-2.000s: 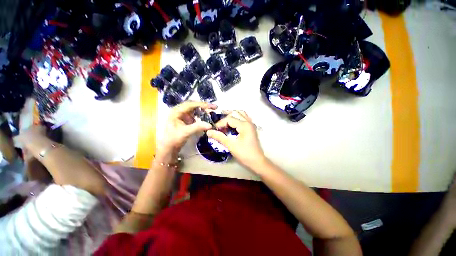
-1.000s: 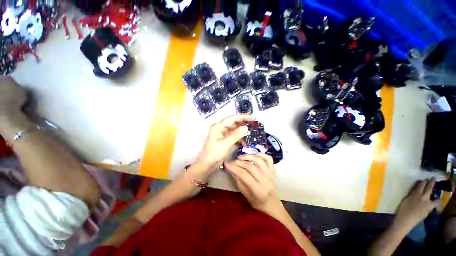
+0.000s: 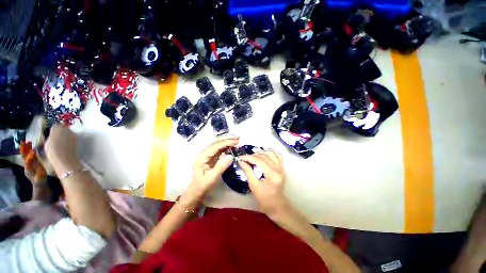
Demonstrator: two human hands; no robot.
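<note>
A round black camera housing with a white ring inside lies on the table under both hands. My left hand pinches a small board, seen edge-on and mostly hidden by the fingers, above the housing. My right hand is at the board's right side with thumb and forefinger close together; whether it pinches a plug or lead is too small to tell. Loose camera modules, square with round black lenses, are clustered just beyond the hands.
Housings with boards standing up are grouped at right. More black housings line the back, before a blue bin. At left lie a single housing and a wired ring board pile. A neighbour's arm reaches in at left.
The view has shifted. My hands have drawn close together over the housing, and the board, which faced the camera a second ago, is now edge-on between the fingers.
</note>
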